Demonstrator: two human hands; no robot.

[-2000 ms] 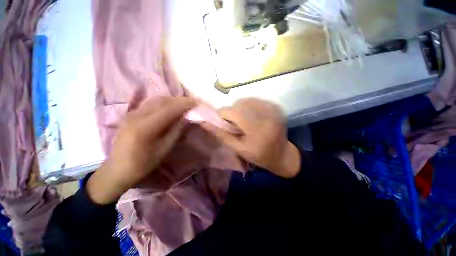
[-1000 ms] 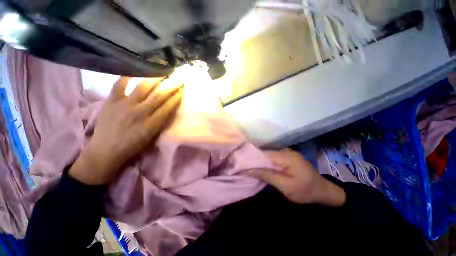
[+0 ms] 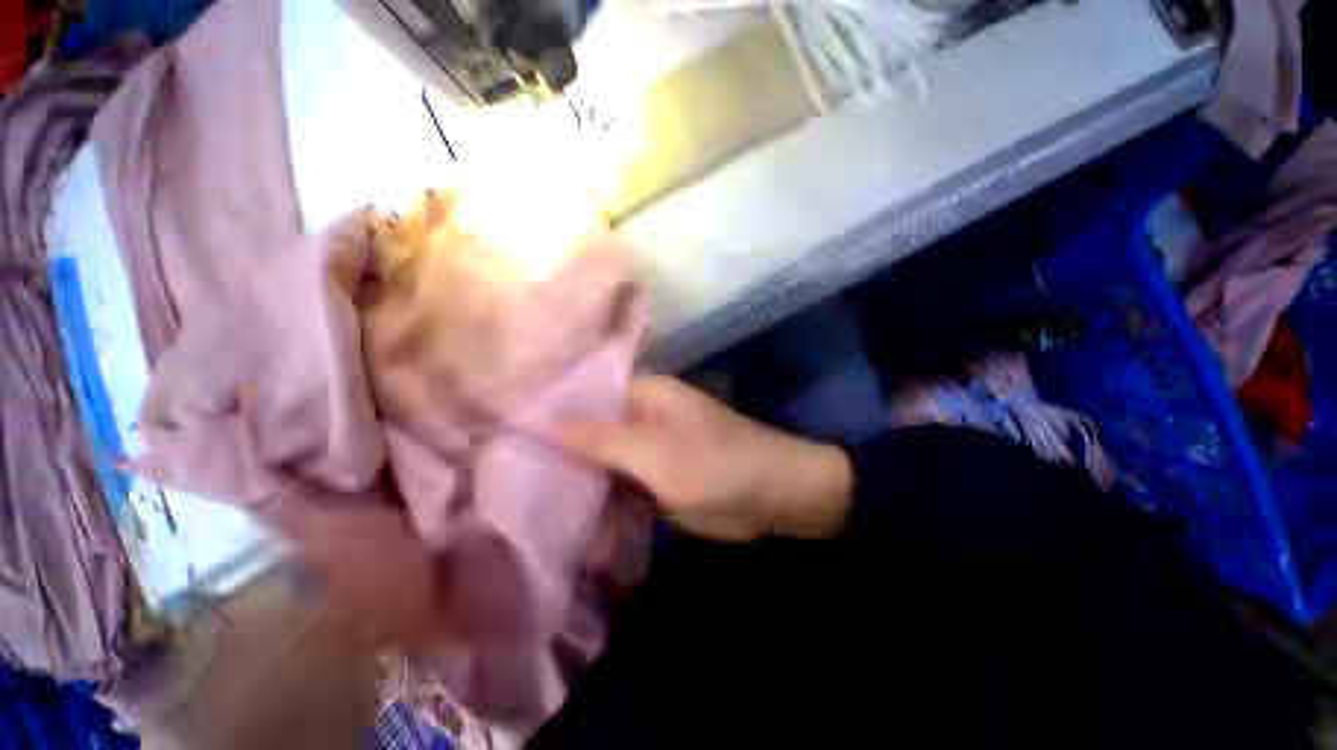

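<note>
The dusty-pink garment cloth [image 3: 293, 366] lies bunched over the white table's front edge, left of and below the needle area. My right hand [image 3: 719, 462] pinches the cloth at its right side, thumb and fingers closed on a fold. My left hand [image 3: 403, 586] is low at the left, strongly blurred, against the lower cloth; its grip cannot be told. The presser foot area [image 3: 535, 73] is at the top in lamp glare, with the cloth's top edge just below it. Stitching cannot be made out.
White strips [image 3: 865, 52] lie on the machine bed at the upper right. The white table [image 3: 880, 191] has a grey front edge. More pink cloth hangs at the far left [image 3: 59, 440]. Blue crates [image 3: 1224, 440] with pink pieces and a red thing stand low at the right.
The cloth has come out from under the needle area toward me. My left hand has moved from beside the needle down to the lower left. My right hand has shifted left and up.
</note>
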